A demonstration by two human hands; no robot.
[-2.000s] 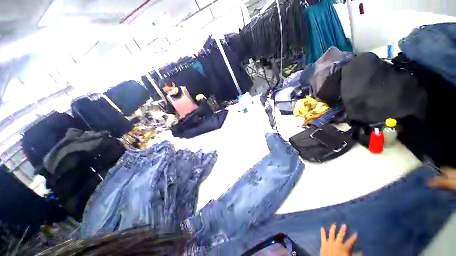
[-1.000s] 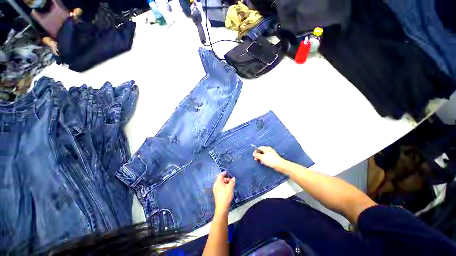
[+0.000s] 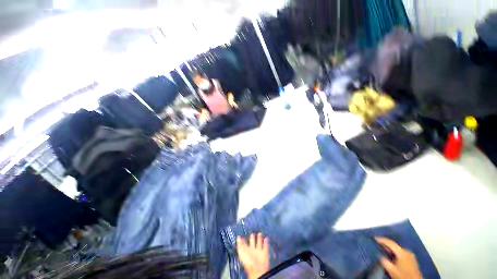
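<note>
The picture is blurred. The mid-blue jeans [image 3: 305, 199] lie on the white table, one leg stretching up and away, the other toward the lower right. My left hand [image 3: 253, 255] rests with fingers spread on the jeans beside the stitched waistband [image 3: 231, 245]. My right hand [image 3: 400, 260] is at the bottom right on the other leg, fingers bent; a small dark spot shows at the fingertips, and I cannot tell whether it holds anything. Both hands are cut off by the bottom edge or near it.
A jeans pile [image 3: 169, 201] lies at left. A black bag [image 3: 386, 146], red bottle [image 3: 453, 146] and yellow-capped bottle [image 3: 470, 125] stand at right, before heaped dark garments [image 3: 452, 76]. A person [image 3: 215, 101] is across the table [image 3: 283, 136]. A dark device edge [image 3: 297, 266] shows at bottom centre.
The view has swung up from the close table view. My left hand has moved to the waistband and spread its fingers; my right hand is still over the lower-right leg.
</note>
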